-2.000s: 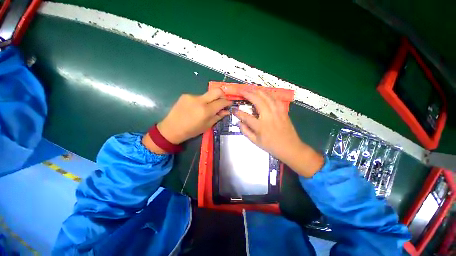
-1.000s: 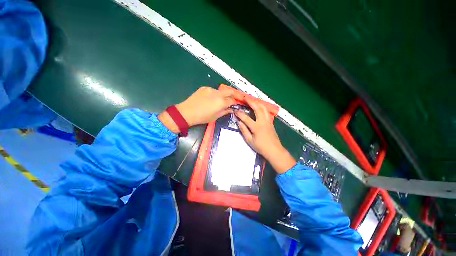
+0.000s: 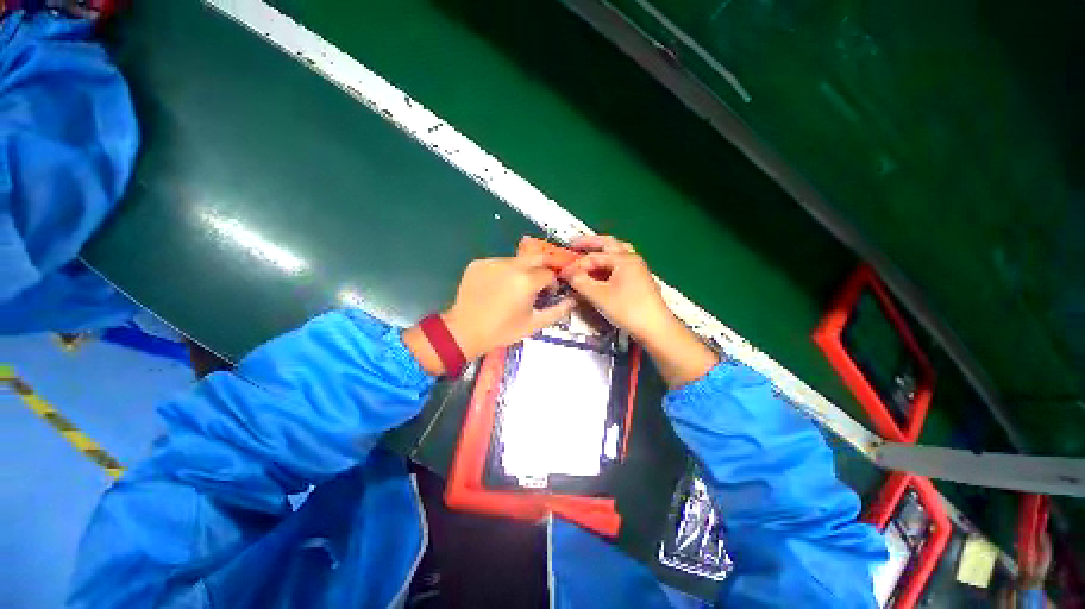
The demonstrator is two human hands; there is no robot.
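Note:
An opened tablet unit (image 3: 557,410) lies in an orange foam frame (image 3: 474,446) on the bench in front of me. A large silver-white area fills its middle and lower part. My left hand (image 3: 506,306), with a dark red band at the wrist, is at the tablet's top end, fingertips bent over the boards. My right hand (image 3: 621,292) is beside it, thumb and forefinger close together at the frame's top edge. The fingertips of both hands nearly meet. Whether either hand pinches a small part is hidden by the fingers.
A clear component tray (image 3: 696,529) lies right of the tablet, partly under my right sleeve. A chipped white rail (image 3: 440,133) divides the bench from the green belt. Another framed tablet (image 3: 878,351) lies on the belt, and one (image 3: 910,541) at lower right. A person's blue sleeve (image 3: 60,167) is at left.
My right hand has drawn up to the frame's top edge, its fingers more curled. My left hand sits lower over the tablet's top end. The camera view has turned and shifted.

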